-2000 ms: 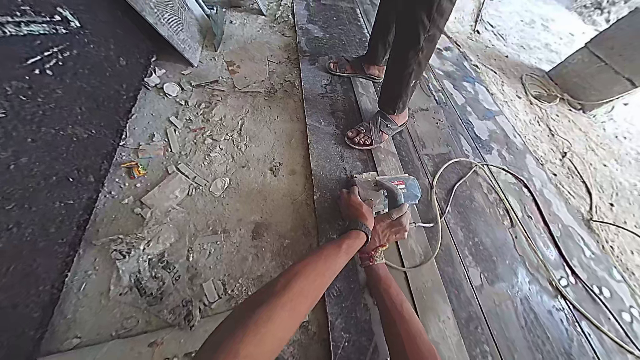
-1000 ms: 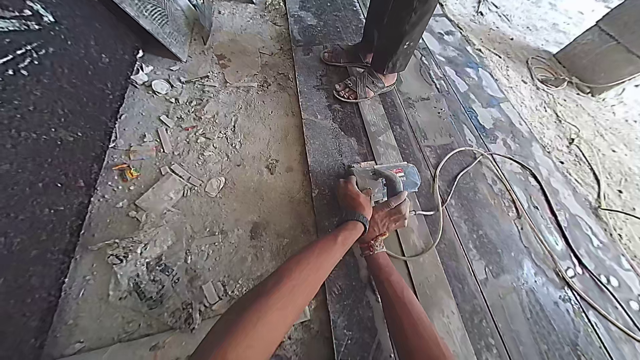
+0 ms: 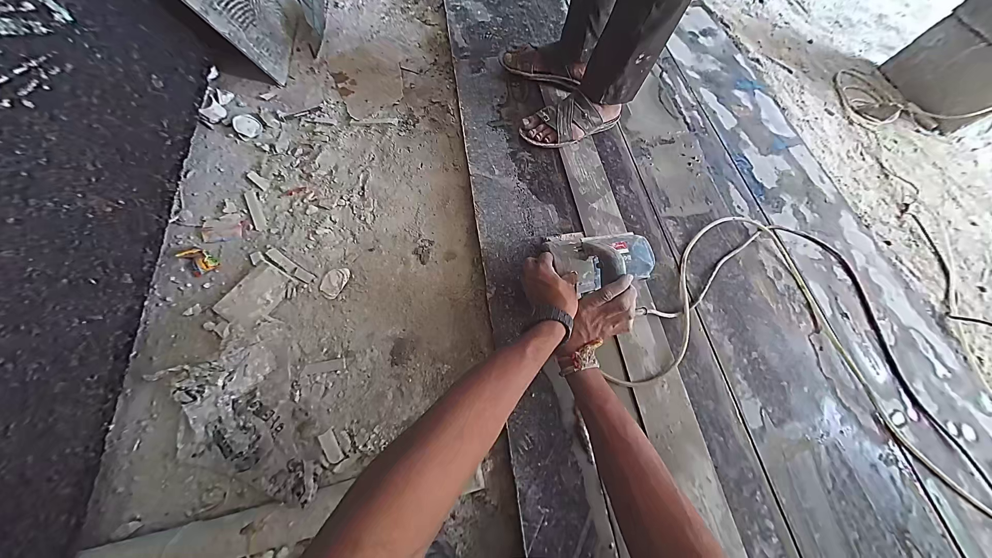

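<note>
A dusty handheld power saw (image 3: pixel 612 260) with a blue motor housing rests on a long dark stone slab (image 3: pixel 508 194), near a narrow pale strip (image 3: pixel 593 194). My left hand (image 3: pixel 550 285) grips the saw's front left part. Behind it, my right hand (image 3: pixel 603 311) is closed around the rear handle. The two wrists are close together, the left with a dark band, the right with a thread bracelet. A pale power cord (image 3: pixel 682 310) leaves the saw by my right hand and loops to the right. The blade is hidden.
A person's sandalled feet (image 3: pixel 570 120) stand on the slabs just ahead of the saw. Stone offcuts (image 3: pixel 252 294), crumpled plastic (image 3: pixel 240 426) and rubble lie at left. More cable (image 3: pixel 868 101) coils beside a grey cylindrical object (image 3: pixel 945 66) at upper right.
The person's nearer foot has shifted back, away from the saw, since the oldest frame. Both my hands stay on the saw throughout.
</note>
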